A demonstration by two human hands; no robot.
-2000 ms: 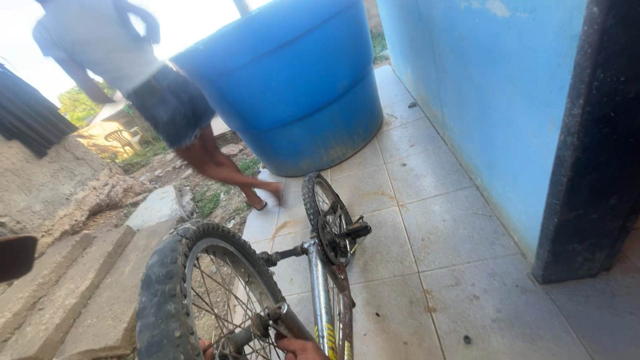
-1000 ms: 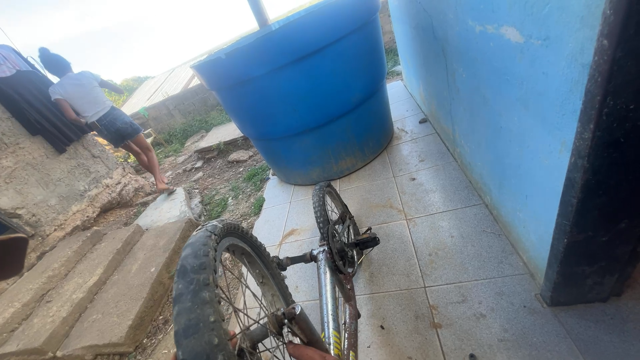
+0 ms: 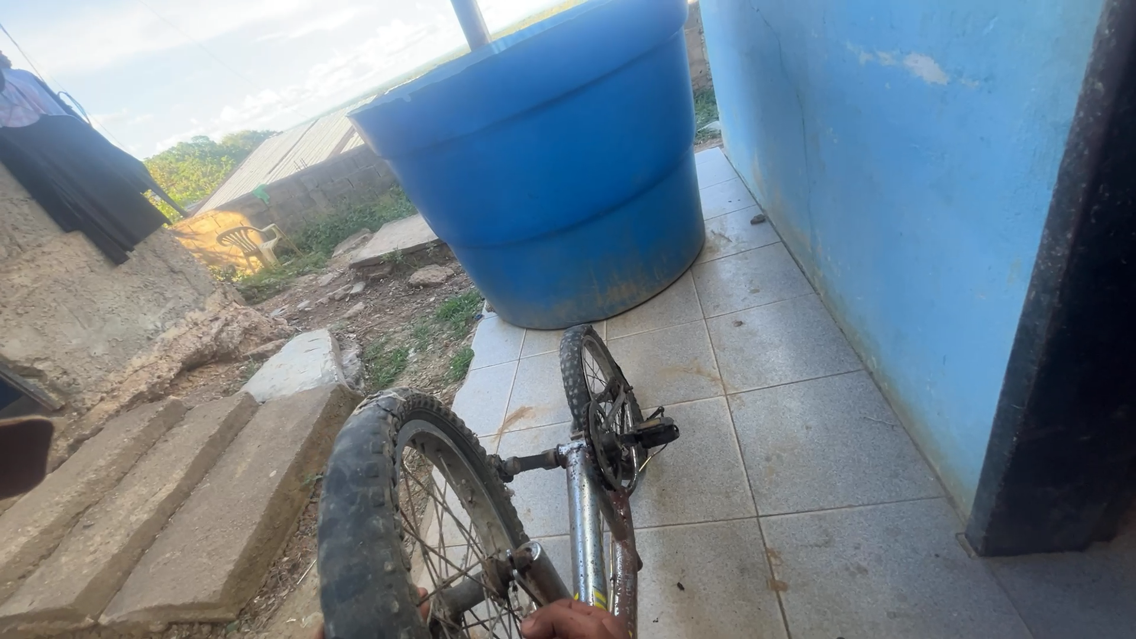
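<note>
A bicycle with a silver metal frame (image 3: 585,524) lies low on the tiles. Its near wheel, with a knobby black tire (image 3: 362,524), fills the lower left middle, and a metal peg (image 3: 538,572) sticks out by the hub. My right hand (image 3: 572,621) shows at the bottom edge, touching the bicycle near the peg and frame; its grip is mostly cut off. Fingers of my left hand (image 3: 423,605) show behind the spokes, the rest hidden by the wheel. Farther off are the second wheel (image 3: 575,377), the crank and a black pedal (image 3: 655,432).
A large blue plastic tank (image 3: 550,169) stands beyond the bicycle. A light blue wall (image 3: 896,177) with a dark edge runs along the right. Concrete steps (image 3: 222,515) descend on the left beside stony ground. Dark clothing (image 3: 84,173) hangs at upper left; a plastic chair (image 3: 250,244) stands far back.
The person who walked beyond the steps at upper left is out of view. The near wheel appears turned a little since two seconds ago. The view has shifted somewhat.
</note>
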